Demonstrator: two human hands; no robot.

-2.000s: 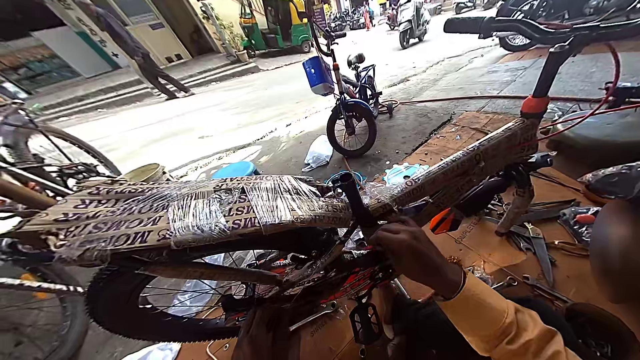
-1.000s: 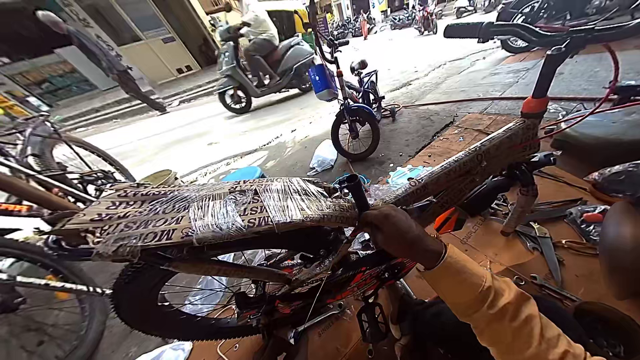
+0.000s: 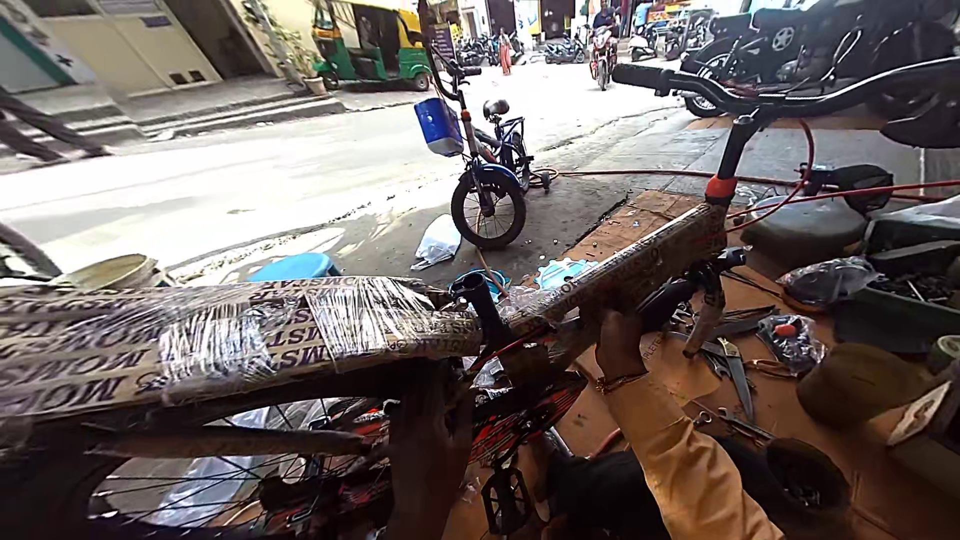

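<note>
A bicycle stands before me, its top tube point(image 3: 637, 262) wrapped in printed cardboard and its rear fender area point(image 3: 225, 337) covered in cardboard and clear film. The black seat tube point(image 3: 484, 307) rises between them with its top end uncovered. My right hand point(image 3: 619, 341) is at the underside of the wrapped tube, its fingers partly hidden behind it. My left hand point(image 3: 427, 442), dark and blurred, is raised beside the frame below the seat tube; its fingers cannot be made out. A pedal point(image 3: 505, 499) hangs below. The handlebar point(image 3: 750, 101) is at the upper right.
Pliers and other hand tools point(image 3: 735, 367) lie on cardboard at the right, near a green parts tray point(image 3: 892, 307). A small blue bicycle point(image 3: 487, 187) stands ahead on the roadside. A blue stool point(image 3: 296, 266) and a bucket point(image 3: 112, 271) are behind the wrapped part. A red hose point(image 3: 660, 172) crosses the ground.
My right hand has left the seat tube's top and moved right along the wrapped tube. My left hand has come up higher. The scooter seen a second ago is out of view.
</note>
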